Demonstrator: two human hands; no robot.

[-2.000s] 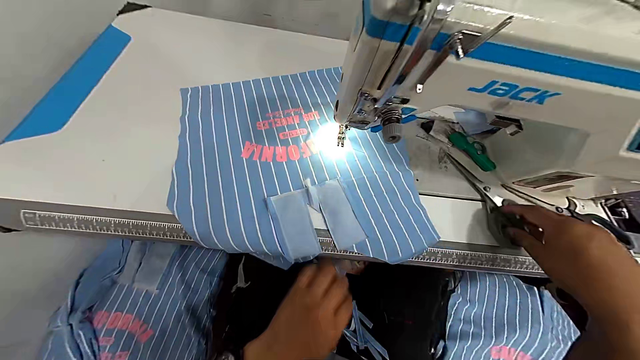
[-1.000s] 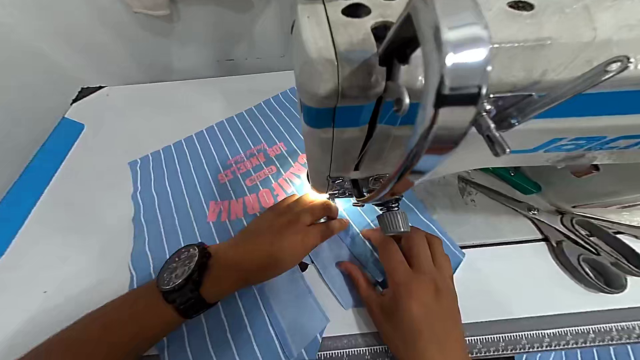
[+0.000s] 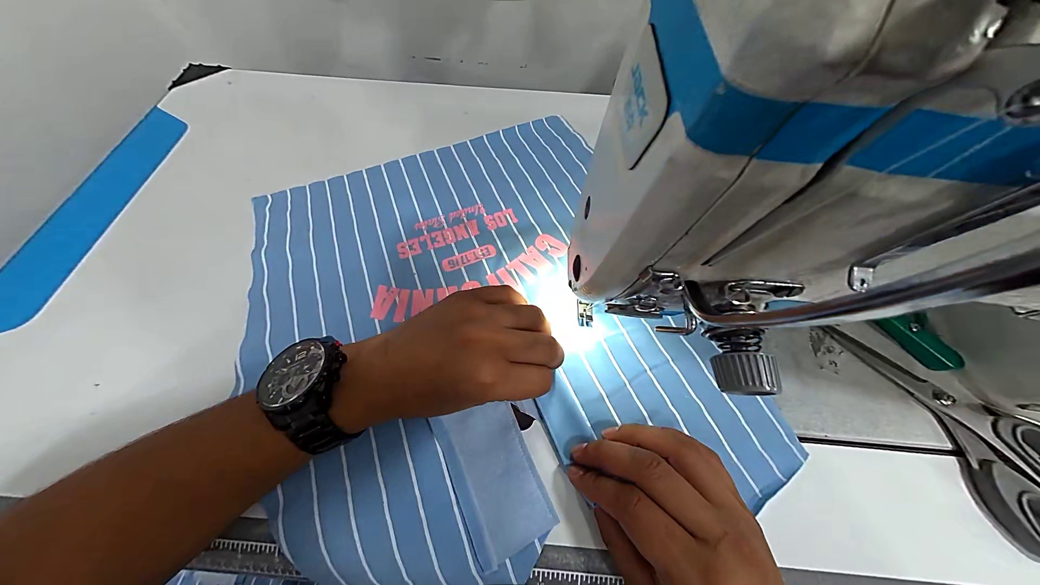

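Observation:
A blue-and-white striped fabric piece (image 3: 325, 244) with pink print lies on the table under the head of a Jack sewing machine (image 3: 699, 162). Its lit presser foot (image 3: 585, 313) is just right of my left hand (image 3: 479, 345), whose curled fingers rest on the fabric; whether they pinch it is hidden. My right hand (image 3: 674, 504) holds the folded edge of a plain blue placket strip (image 3: 565, 414) between thumb and fingers. A second placket strip (image 3: 496, 479) lies left of it, across a narrow slit. A black watch is on my left wrist.
Large metal scissors (image 3: 942, 398) and a green-handled tool (image 3: 922, 341) lie right of the needle area. A metal ruler (image 3: 244, 556) runs along the table's front edge. The white table (image 3: 146, 284) extends left, with a wall behind. A thumb screw (image 3: 745, 372) hangs beside the foot.
Two seconds ago my right hand was at the scissors and my left hand at the table's front edge; both are now on the fabric. The view has moved closer.

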